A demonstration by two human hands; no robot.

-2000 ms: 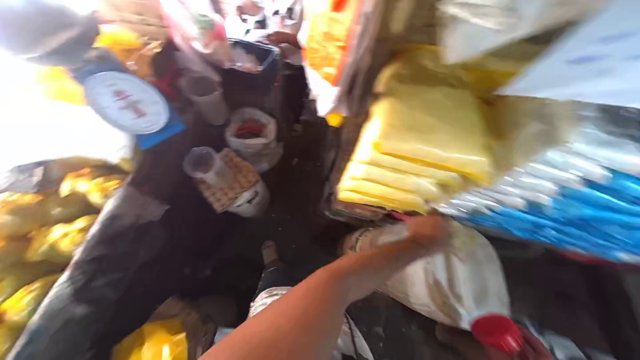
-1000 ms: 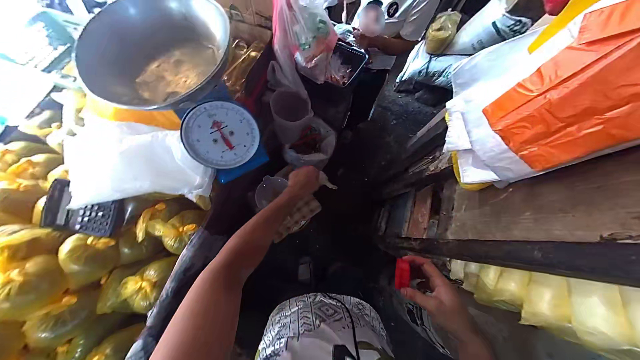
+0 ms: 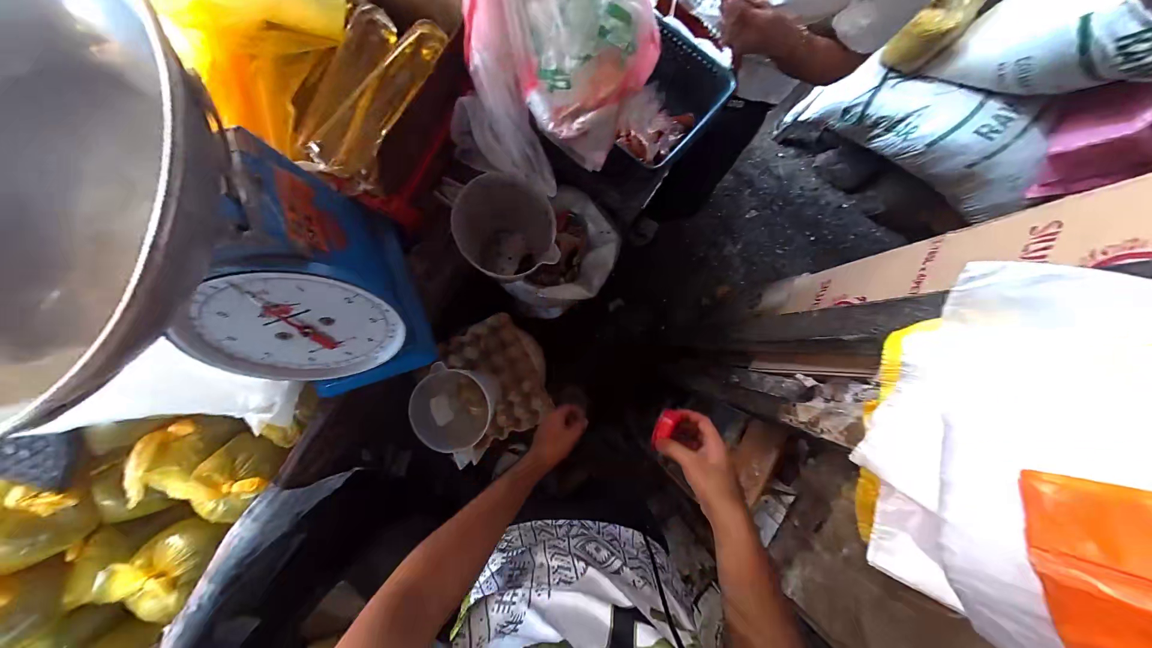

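My right hand (image 3: 699, 448) grips a small red plastic lid (image 3: 667, 427) between thumb and fingers. My left hand (image 3: 560, 434) is low beside a cardboard egg tray (image 3: 510, 376), its fingers curled; whether it holds anything is too dark to tell. A translucent plastic measuring jug (image 3: 450, 410) lies against the tray, left of that hand. Farther off, another plastic jug (image 3: 504, 225) rests over a white sack (image 3: 589, 270) with dark red contents.
At left stand a blue dial scale (image 3: 297, 326) with a large metal pan (image 3: 81, 207) and tied yellow bags (image 3: 171, 558). Plastic bags hang by a dark crate (image 3: 711, 94). Another person's hand (image 3: 765, 31) is beyond. Wooden boards (image 3: 828, 324) and a white-orange sack (image 3: 972, 432) lie right.
My left hand has moved away from the jug on the egg tray, toward me and to the right. My right hand still has the red lid. The view has shifted strongly.
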